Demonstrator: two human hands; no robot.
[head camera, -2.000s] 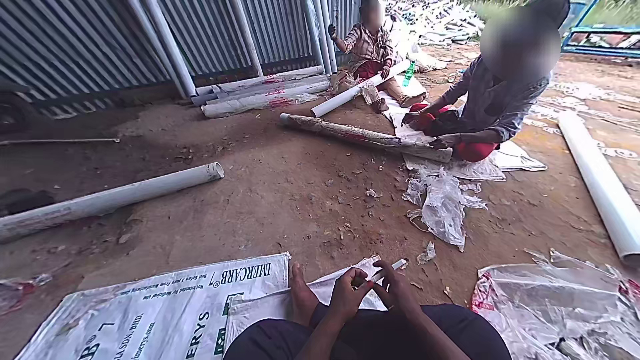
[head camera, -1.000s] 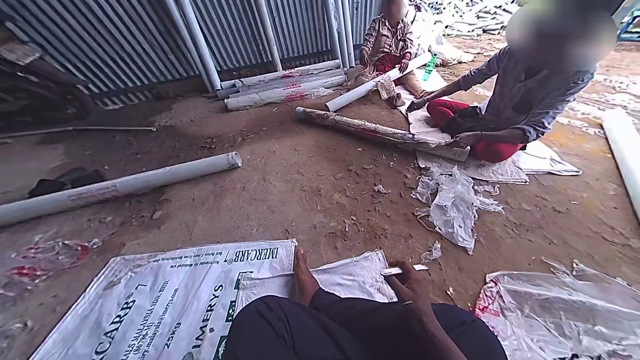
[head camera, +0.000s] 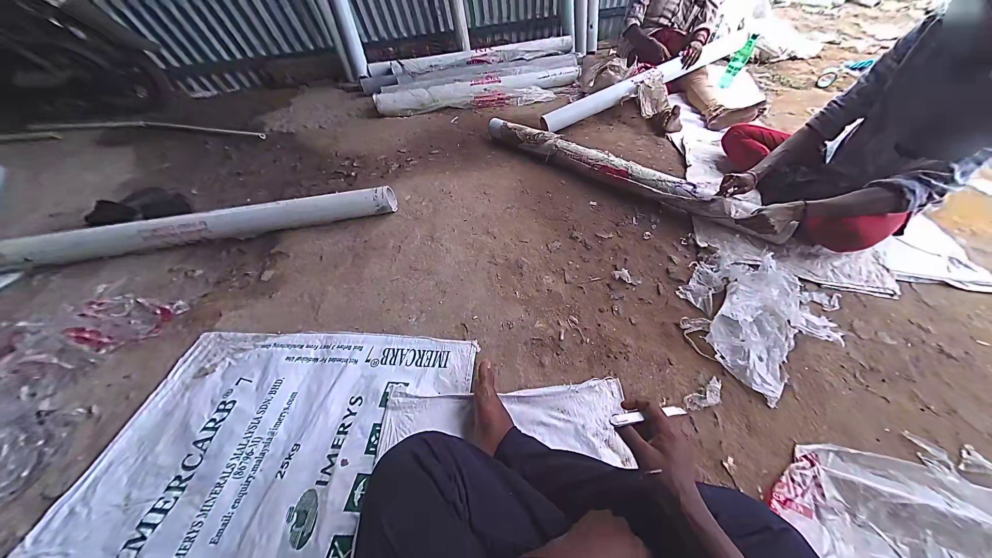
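Note:
My right hand (head camera: 659, 446) is shut on a slim white object (head camera: 629, 418) whose ends stick out on both sides of the fingers. It is over the right edge of a small folded white sack (head camera: 573, 415), beside my dark-trousered knees. Only a blurred part of my left hand or forearm (head camera: 597, 536) shows low over my lap; its fingers cannot be made out. My bare foot rests at the sacks. Left of it a large printed white woven sack (head camera: 256, 434) lies flat on the ground.
A white pipe (head camera: 279, 221) lies at left. Wrapped pipes (head camera: 480, 81) lie by the corrugated metal wall. At right, one person handles a wrapped pipe (head camera: 620, 167); another holds a white pipe (head camera: 604, 105). Crumpled clear plastic (head camera: 752, 325) and plastic sheeting (head camera: 876, 488) lie on the dirt.
Two seconds ago my hands were together above my lap; they are now apart, with the white object in my right hand. The seated person's hands have come closer together on the wrapped pipe.

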